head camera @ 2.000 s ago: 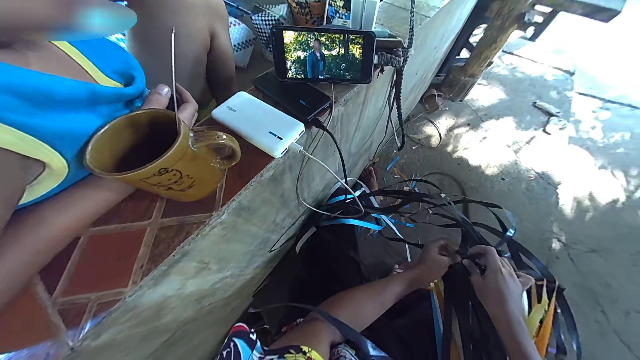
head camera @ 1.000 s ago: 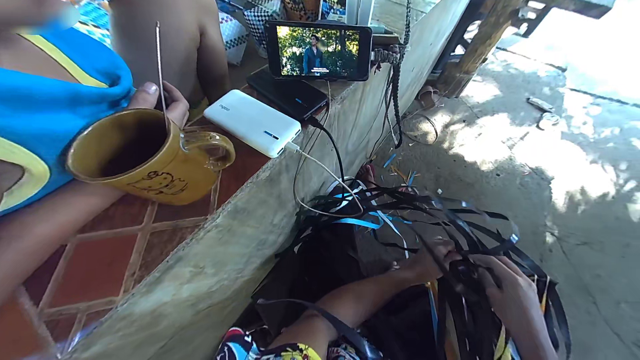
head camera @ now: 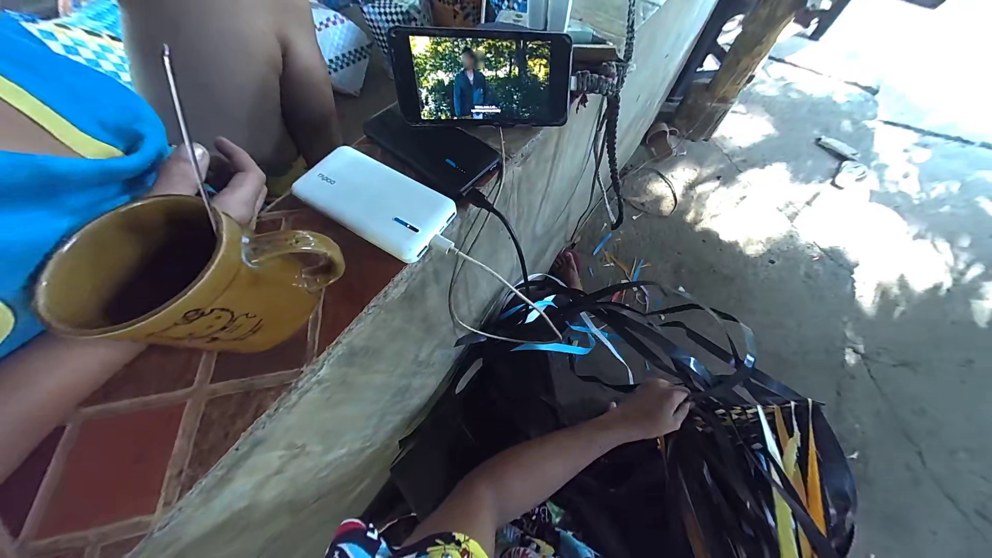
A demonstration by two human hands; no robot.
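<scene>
My left hand (head camera: 652, 408) is closed around black plastic strips (head camera: 717, 380) at the edge of a partly woven piece (head camera: 732, 418). Its arm comes up from the bottom, below a colourful patterned sleeve (head camera: 411, 546). Loose black strips loop above the hand and hang down to its right, with yellow and orange strips (head camera: 806, 480) among them. Light blue strips (head camera: 554, 347) lie to the upper left of the hand. My right hand is out of view.
On the tiled ledge (head camera: 116, 457) are a brown mug (head camera: 256, 310) with a metal stirrer, a white power bank (head camera: 372, 203), a black power bank (head camera: 434, 147) and an upright phone (head camera: 480, 77). Another person's hand (head camera: 221, 182) is behind the mug. A wooden post (head camera: 732, 74) stands beyond.
My right hand, beside the left at the strips in both earlier frames, has gone out of view. My left hand remains at the strips.
</scene>
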